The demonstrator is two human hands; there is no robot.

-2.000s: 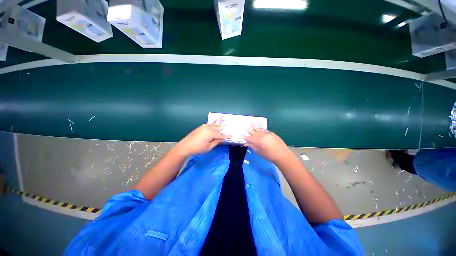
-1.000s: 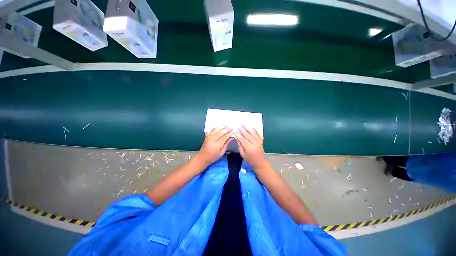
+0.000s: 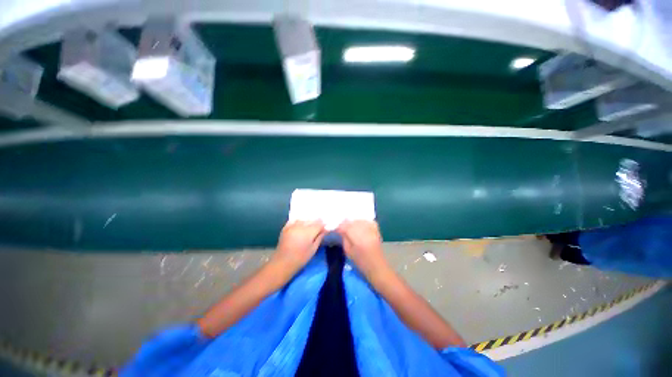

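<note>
A white box point(image 3: 333, 205) lies at the near edge of the green belt, in front of my waist. My left hand point(image 3: 301, 243) and my right hand point(image 3: 361, 241) are side by side on its near edge, fingers bent over it and nearly meeting in the middle. A small grey-blue patch shows between the hands. The frame is blurred, so the fingertips and the box's near side are hard to make out.
White boxes point(image 3: 301, 62) stand on the far belt, left and right. A pale rail point(image 3: 331, 129) divides the belts. A white shelf point(image 3: 442, 18) crosses the top. A pale pile of strips point(image 3: 630, 184) lies at right. A person's blue sleeve point(image 3: 626, 247) shows at right.
The view has tilted upward, showing more of the shelf. My hands have drawn back from the box's upper face to its near edge, and their fingers are more bent.
</note>
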